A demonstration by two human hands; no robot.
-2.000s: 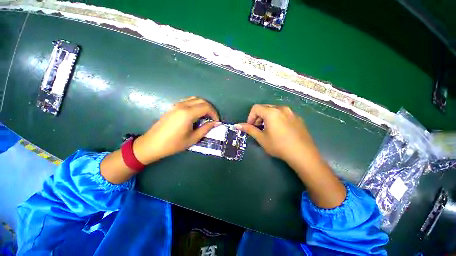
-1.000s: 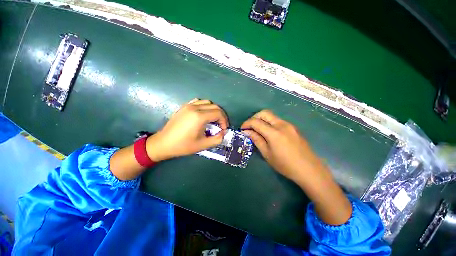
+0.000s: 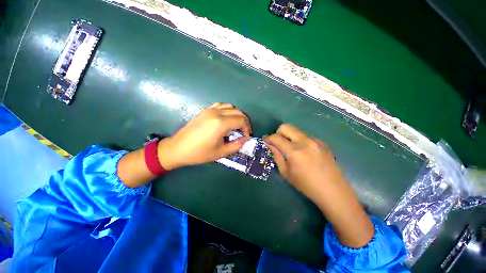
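Note:
An opened phone unit (image 3: 248, 161) lies on the dark green bench between my hands, its silvery-white area to the left and its dark circuit end to the right. My left hand (image 3: 205, 137), with a red wrist strap (image 3: 153, 158), covers its left part; thumb and forefinger are pinched at the upper edge. My right hand (image 3: 301, 157) has its fingertips at the upper right corner of the unit. Any small part at the fingertips is too small to make out. The underside of both hands is hidden.
Another phone unit (image 3: 74, 61) lies on the bench at left. A clear plastic bag (image 3: 421, 218) lies at right, with a dark unit (image 3: 456, 248) beyond it. The green belt (image 3: 351, 48) carries a phone unit (image 3: 291, 9) at top and a dark item (image 3: 471, 117) at right, behind a whitish strip (image 3: 277, 64).
The view has shifted slightly. Both hands and the phone unit show a little further right. My right fingers have come down closer around the unit's upper right corner.

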